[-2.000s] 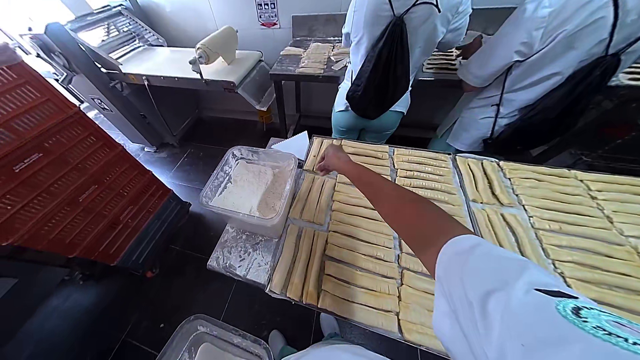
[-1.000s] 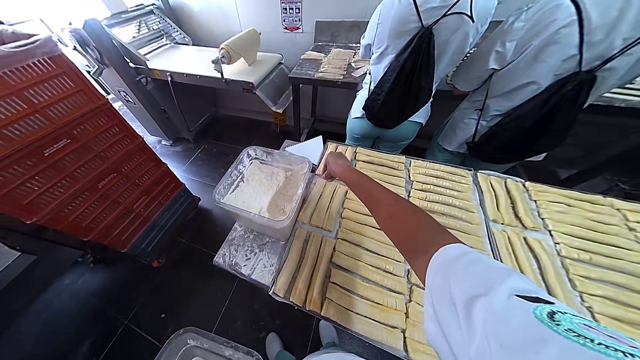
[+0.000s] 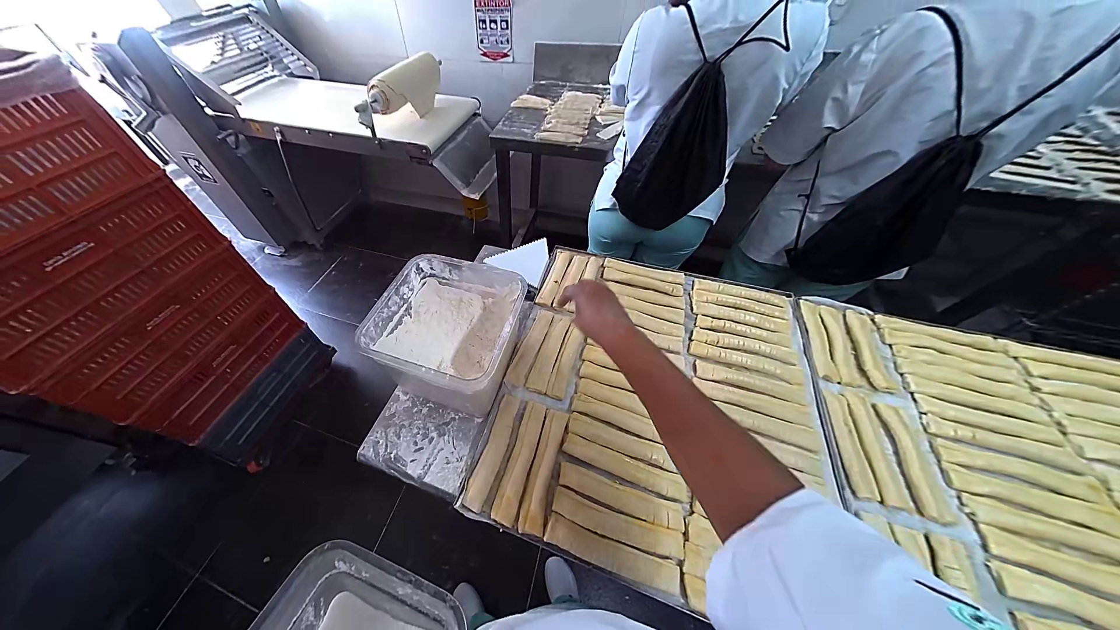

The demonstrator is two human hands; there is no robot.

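One arm reaches from the lower right over a tray of pale dough strips (image 3: 617, 499). Its hand, which looks like my right hand (image 3: 597, 308), is at the short upright strips (image 3: 564, 278) in the tray's far left corner, fingers bent down on or just over them. Whether the fingers pinch a strip cannot be told. My left hand is not in view. Left of the hand, a clear plastic tub (image 3: 437, 328) of flour rests at the table's floury corner (image 3: 424, 442). A white scraper-like sheet with a toothed edge (image 3: 522, 262) lies behind the tub.
A second tray of dough strips (image 3: 1006, 455) adjoins on the right. Two people in white coats (image 3: 726, 87) with black drawstring bags stand beyond the table. Stacked red crates (image 3: 131, 262) lean into view at left. Another plastic tub (image 3: 359, 595) is low by my feet. A dough sheeter (image 3: 350, 114) stands behind.
My hand stays near the far left corner of the tray throughout. The person with the bag nearest the wall table has shifted slightly. The view has turned somewhat to the left.
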